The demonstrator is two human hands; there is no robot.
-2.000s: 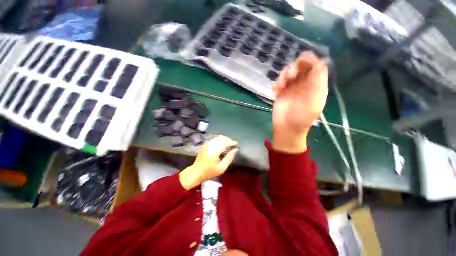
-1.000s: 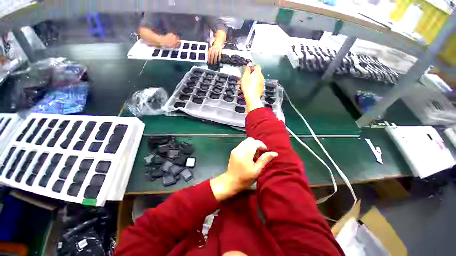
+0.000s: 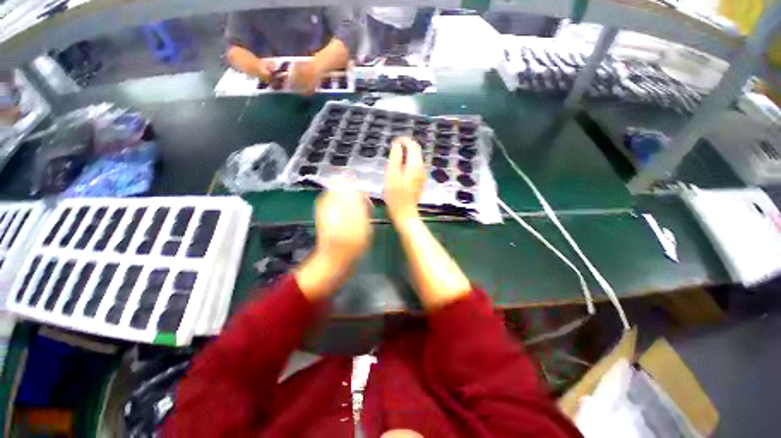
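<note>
A clear blister tray [image 3: 360, 171] with many dark parts in a grid lies on the green bench ahead. My right hand [image 3: 404, 178] is over its near edge, fingers pointing away. My left hand [image 3: 342, 224] is blurred, just left of my right hand. I cannot tell whether either hand holds anything. Small black parts [image 3: 283, 248] lie in a heap on the bench, partly hidden by my left arm. A stacked white foam tray [image 3: 229, 265] with black parts in two rows of pockets stands at the left.
A crumpled clear bag [image 3: 255, 167] lies left of the blister tray. Pale cord [image 3: 548, 210] loops over the bench edge. A person's hands work at a white tray opposite. Crumpled bags [image 3: 116, 162] lie far left. A bench-shelf post rises at right; an open carton [image 3: 676, 385] is below.
My right hand has drawn back from the blister tray's far side to its near edge. My left hand has moved left and forward. The person opposite has both hands on the white tray.
</note>
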